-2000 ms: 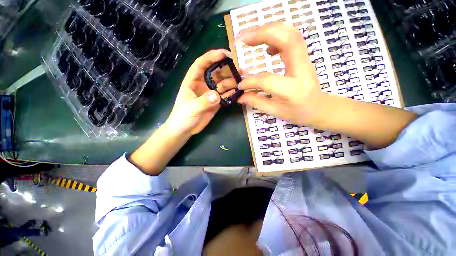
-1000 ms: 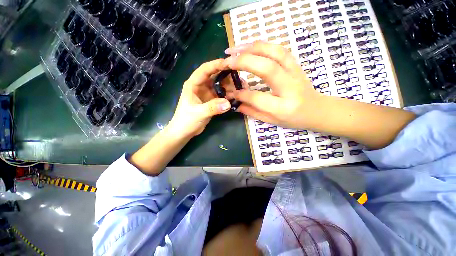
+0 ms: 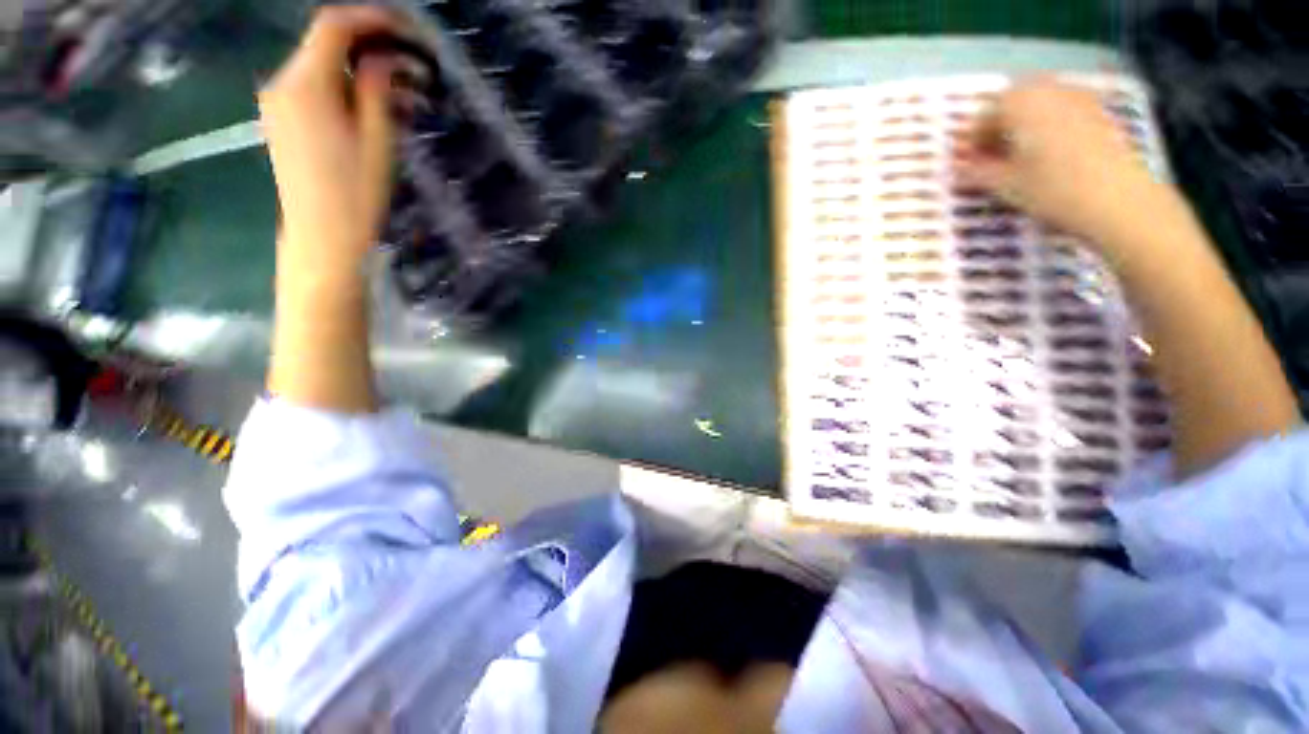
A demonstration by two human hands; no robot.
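Observation:
My left hand [image 3: 333, 122] is at the upper left, over the edge of the clear blister tray [image 3: 495, 158]. It holds a black watch housing [image 3: 398, 58] at the fingertips; the hand and part are blurred. My right hand [image 3: 1055, 151] is over the upper part of the white adhesive sheet [image 3: 847, 308], fingertips down near the dark die-cut pieces. Motion blur hides whether it grips a piece. The sheet has columns of small dark shapes, with pale tan emptied places at its upper left.
The green mat [image 3: 718, 215] lies between tray and sheet, with a blue patch [image 3: 663, 298] and a tiny pale speck [image 3: 706, 427] near the front edge. Another tray of black parts [image 3: 1235, 129] stands beyond the sheet's right side. A blue object [image 3: 112, 244] is at the left.
My hands have moved apart: the left went up and left to the tray with the housing, the right went right over the sheet. The view has shifted, so the sheet appears further right and lower.

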